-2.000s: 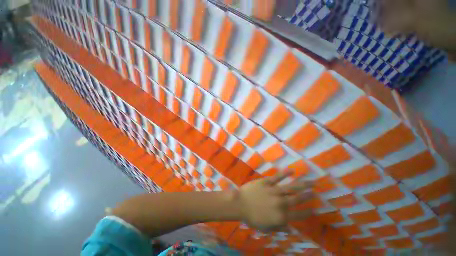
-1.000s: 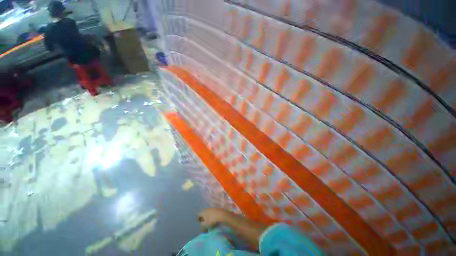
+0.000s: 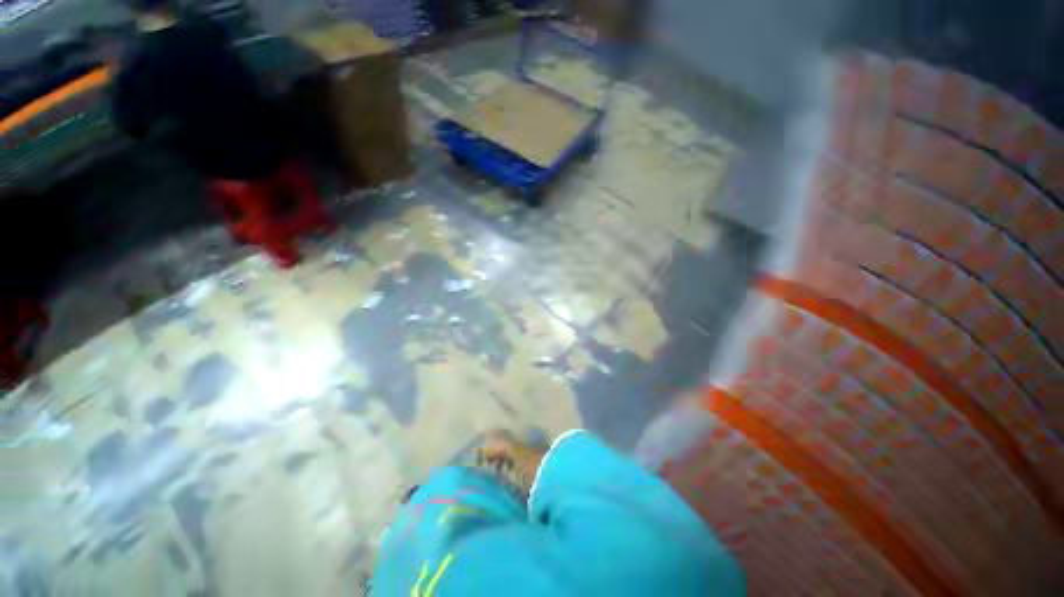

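Observation:
The carton stack (image 3: 910, 350) rises on the right of the head view as a tall, curved-looking wall of orange-and-white layers, with two solid orange bands. My right hand (image 3: 508, 457) is small and blurred at the bottom centre, in front of my teal shirt, partly hidden by the sleeve. It is apart from the stack. Its fingers are not clear, and I cannot tell whether it holds anything. My left hand is not in view.
A person in black (image 3: 193, 88) is at the upper left beside a conveyor with an orange row (image 3: 58, 99). Nearby are a red stool (image 3: 274, 210), a brown carton (image 3: 368, 111) and a blue-edged trolley (image 3: 525, 128). White scraps lie on the worn floor (image 3: 467, 338).
The view has swung left from the stack, which now sits farther right. The trolley has come into view. My left hand, earlier spread against the cartons, is out of view.

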